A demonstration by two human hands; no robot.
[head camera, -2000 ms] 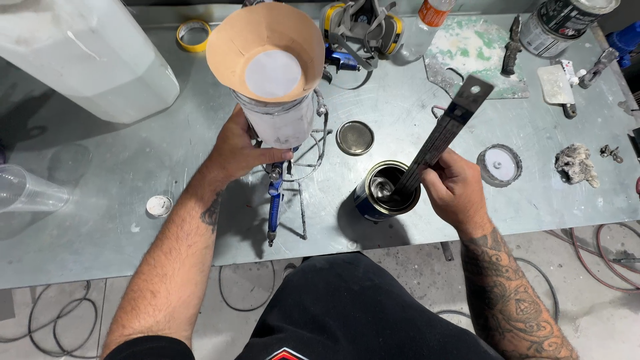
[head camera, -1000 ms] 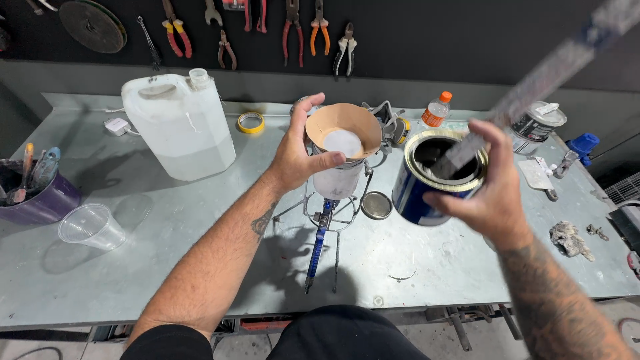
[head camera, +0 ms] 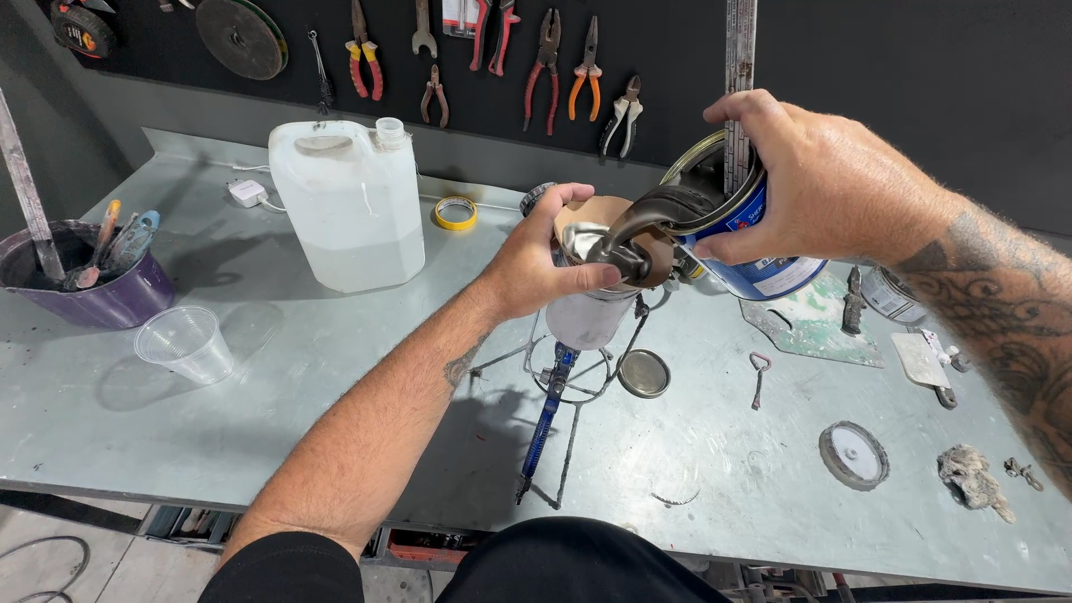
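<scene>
My right hand (head camera: 804,184) grips a blue paint can (head camera: 766,266), tilted to the left, with a metal stirring ruler (head camera: 740,84) upright in its mouth. Dark paint (head camera: 641,224) runs over the can's rim into a paper cone strainer (head camera: 662,253). My left hand (head camera: 540,260) holds that strainer by its rim, thumb in front. Below it is the translucent cup (head camera: 589,321) of a blue spray gun (head camera: 548,414), which rests in a wire stand (head camera: 571,452). A round metal lid (head camera: 644,373) lies on the bench just right of the stand.
On the metal bench (head camera: 335,435) stand a plastic jug (head camera: 360,226) of clear liquid, a clear cup (head camera: 186,345) and a purple bucket (head camera: 126,289) of tools. Yellow tape (head camera: 456,214) lies behind. To the right are a ring-shaped cap (head camera: 853,455), a crumpled rag (head camera: 973,477) and a scraper (head camera: 921,360). Pliers (head camera: 546,75) hang behind.
Two seconds ago the can stood on the bench with my right hand on the ruler. The can has since been lifted and tilted over the strainer, and paint now flows. The view has tipped up.
</scene>
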